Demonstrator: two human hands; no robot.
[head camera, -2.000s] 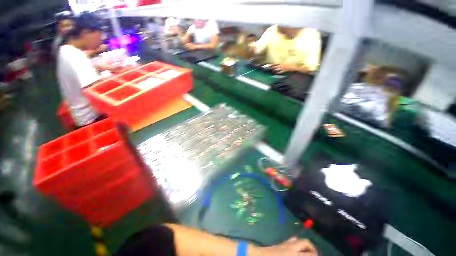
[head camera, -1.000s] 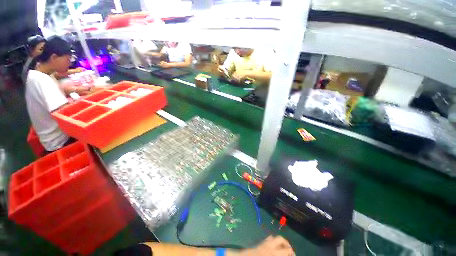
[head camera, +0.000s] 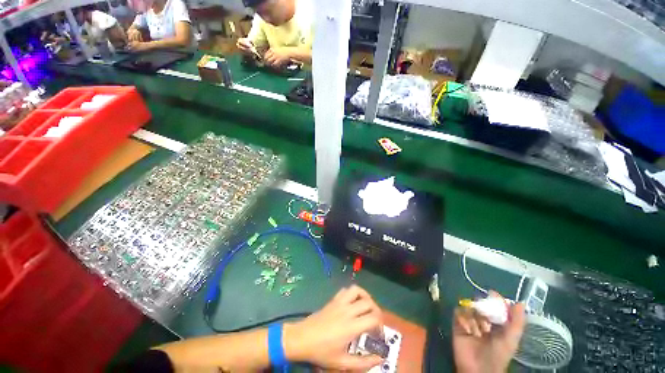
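The white fixture (head camera: 394, 341) with a dark centre lies on the orange-brown mat (head camera: 413, 342) at the bottom of the picture. My left hand (head camera: 348, 324), with a blue wristband (head camera: 277, 345), is over the fixture's left part. Its thumb and fingertips are at the dark centre piece (head camera: 373, 345); whether it pinches a small part cannot be told. My right hand (head camera: 487, 335) is raised to the right of the mat. It holds a small white squeeze bottle (head camera: 493, 309) with a yellowish tip pointing left.
A black power supply box (head camera: 386, 233) with crumpled white paper stands behind the mat. Loose green parts (head camera: 273, 271) lie inside a blue cable loop (head camera: 240, 244). A large blister tray (head camera: 179, 218) and red bins (head camera: 65, 146) are left. A small fan (head camera: 543, 341) is right. People sit opposite.
The view has swung right and down. The fixture, mat, fan and my right hand with the bottle have come into view. My left hand now shows over the fixture.
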